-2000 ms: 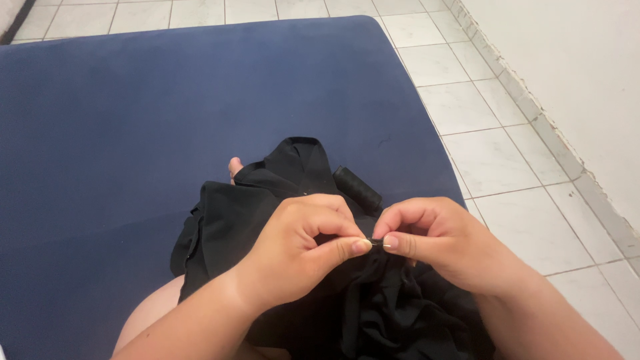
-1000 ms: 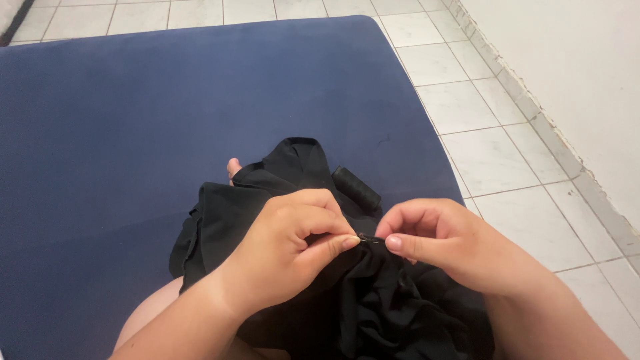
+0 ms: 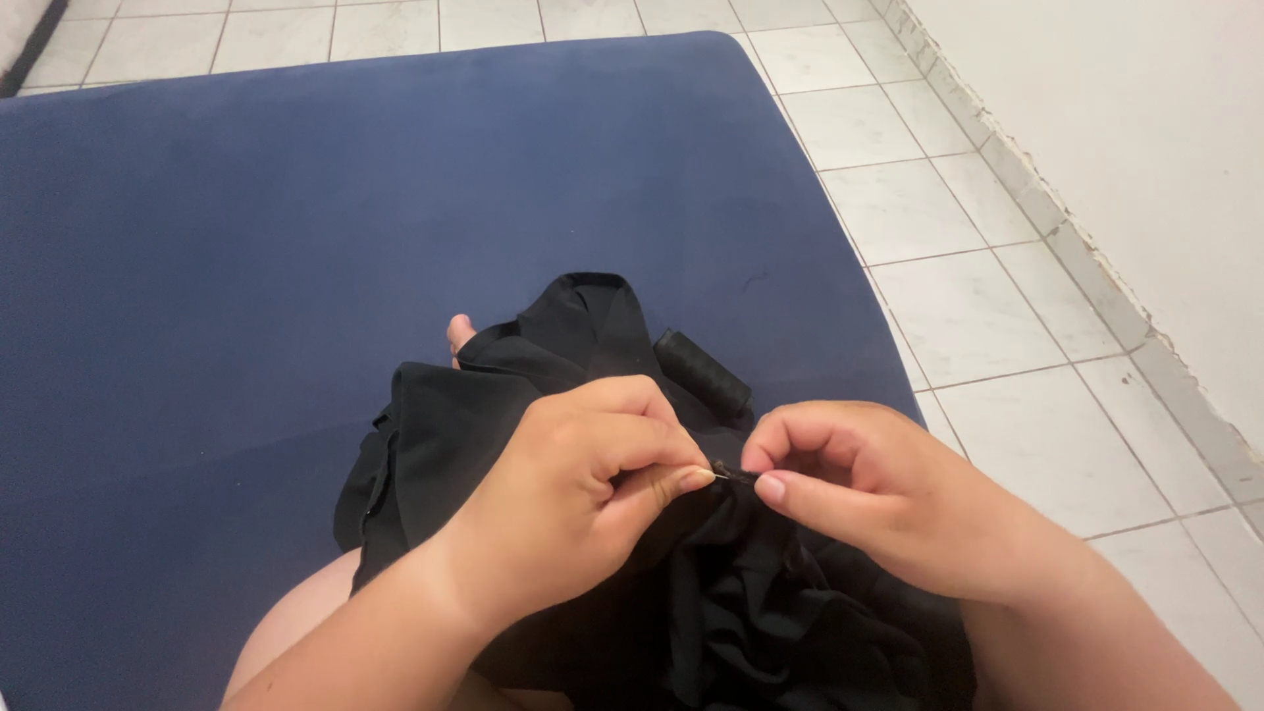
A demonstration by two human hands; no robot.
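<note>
Black fabric [image 3: 474,425] lies bunched over the person's lap, with a fold standing up at its far side. Between thumb and finger, my left hand [image 3: 602,474] pinches a thin, light sewing needle [image 3: 723,476] close to a narrow dark edge of the cloth. My right hand [image 3: 839,484] grips that dark edge between thumb and forefinger, just right of the needle. Part of the needle is hidden by the left fingertips. A spool of black thread [image 3: 703,375] rests on its side beyond the hands, against the cloth.
The blue covered mattress [image 3: 444,197] spreads under the lap and ahead. A short dark thread [image 3: 755,278] lies on it. Toes [image 3: 459,334] show beside the fabric. White floor tiles [image 3: 889,207] and a pale wall [image 3: 1126,118] are at the right.
The left fingertips and the right fingertips are slightly farther apart than two seconds ago, with more of the dark edge showing between them. The spool and the rest of the cloth have stayed put.
</note>
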